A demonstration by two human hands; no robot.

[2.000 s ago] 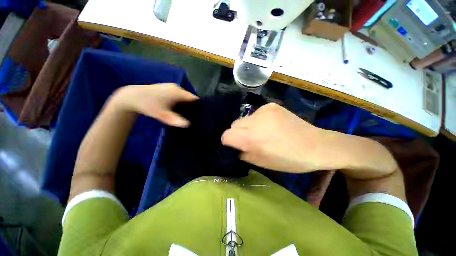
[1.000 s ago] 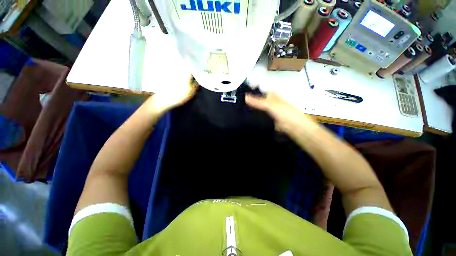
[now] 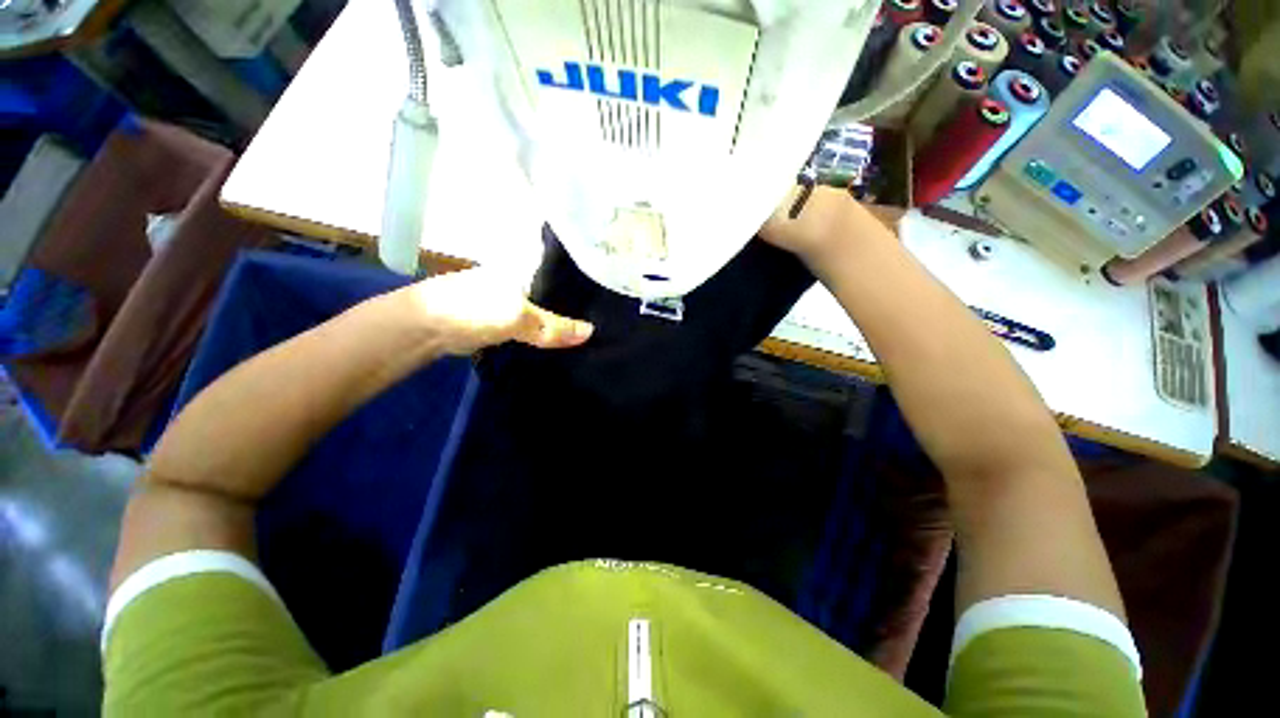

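Note:
Black cloth [image 3: 618, 407] lies under the white JUKI machine head [image 3: 660, 154] and hangs over my lap. A small silver clamp [image 3: 663, 307] shows on the cloth just below the head. My left hand [image 3: 491, 309] is at the cloth's left edge, thumb stretched over it; its fingers are washed out by glare, so its grip is unclear. My right hand [image 3: 811, 222] is at the right side of the head, above the cloth's right edge. Its fingertips are hidden behind the head, with a slim dark thing beside them that I cannot identify.
A lamp [image 3: 409, 190] stands left of the head. On the white table [image 3: 969, 267] are dark snips [image 3: 1014, 330], a control panel [image 3: 1109, 154], thread cones [image 3: 969, 145] and a calculator-like pad [image 3: 1182, 344]. A blue bin [image 3: 316, 281] is by my left arm; brown-lined bins stand both sides.
The cloth went from my lap to under the head. My right hand has moved up and inward beside the head. My left thumb now reaches further over the cloth. The view has shifted.

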